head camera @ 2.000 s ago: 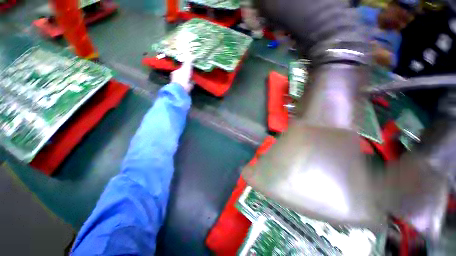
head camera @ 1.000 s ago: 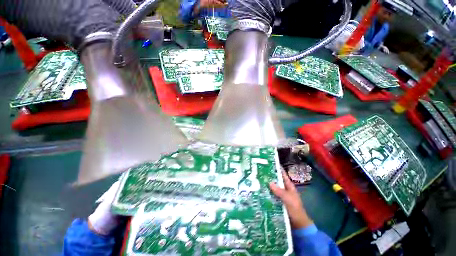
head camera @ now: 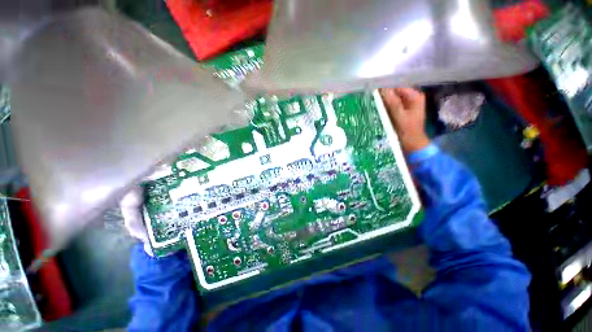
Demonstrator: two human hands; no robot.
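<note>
A large green printed circuit board (head camera: 292,194), solder side up with white outlines and silvery tracks, is in front of me, slightly tilted. My left hand (head camera: 133,214), in a white glove, grips its left edge; the fingers are partly hidden by the board and a hood. My right hand (head camera: 406,117), bare, grips its upper right edge. Two large grey metal fume hoods, one at left (head camera: 110,123) and one at top (head camera: 389,45), cover the board's far edge.
A silvery crumpled clump of metal wool (head camera: 459,107) lies right of my right hand. Red carriers show at top (head camera: 221,26), right (head camera: 552,142) and left. Another board (head camera: 568,58) is at upper right. Dark boards with white blocks (head camera: 574,272) are at lower right.
My view has tilted down and closer. The board has turned counterclockwise in the view, still held by both hands. The hoods look larger and higher.
</note>
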